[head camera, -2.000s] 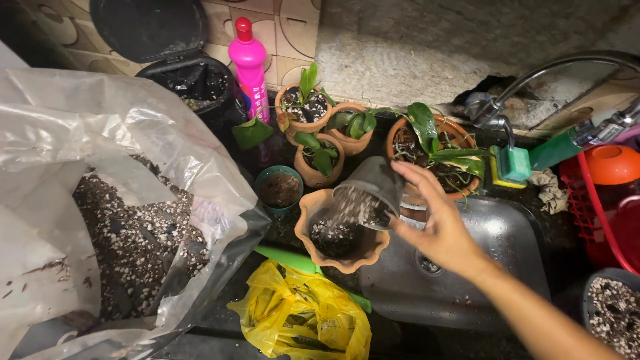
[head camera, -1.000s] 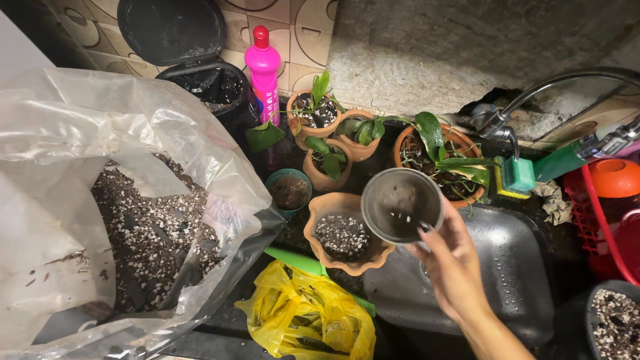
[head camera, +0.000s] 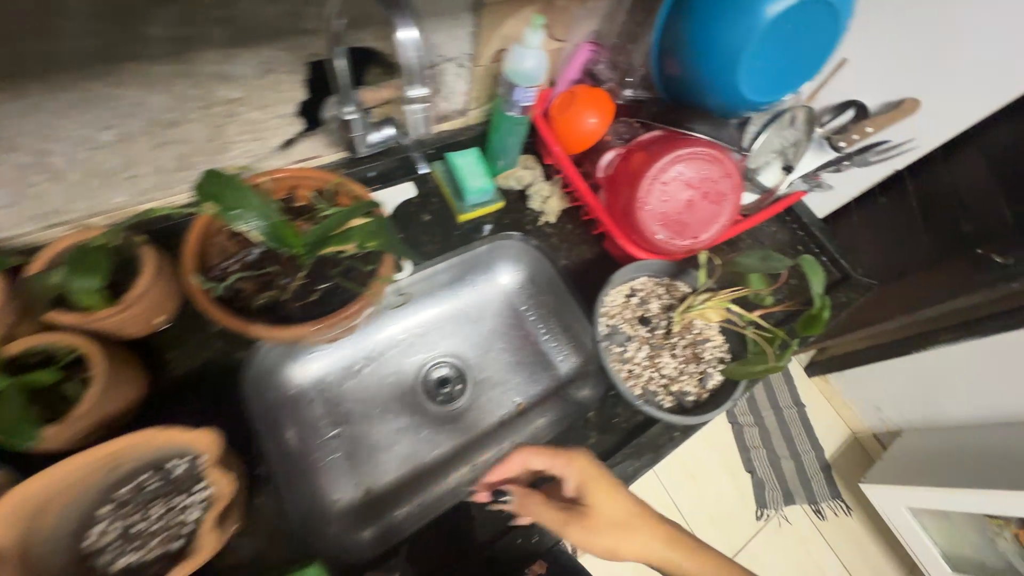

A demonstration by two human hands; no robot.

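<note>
Over the near edge of the stainless steel sink (head camera: 360,432) is my right hand (head camera: 560,504), its fingers curled; blur hides whether something small is between them. My left hand is out of the frame. A scalloped terracotta pot (head camera: 48,488) holding potting mix (head camera: 148,512) stands at the lower left. Beyond my hand, a gray plastic pot (head camera: 704,412) holds pale, chunky mix and a plant with green and yellowed leaves (head camera: 756,320). A round terracotta pot (head camera: 196,264) with a broad-leaved plant (head camera: 272,216) sits at the sink's far left corner.
Two smaller terracotta pots with plants (head camera: 120,304) (head camera: 112,400) stand at the left. Behind the sink are a faucet (head camera: 372,136), a sponge (head camera: 470,180) and a green bottle (head camera: 512,120). A red dish rack (head camera: 572,176) holds an orange cup, a red pot, a blue basin (head camera: 744,48) and utensils.
The view has swung right. The gray cup that my right hand tipped over the scalloped pot, then held beside it, is no longer seen. My hand is now near the sink's front edge.
</note>
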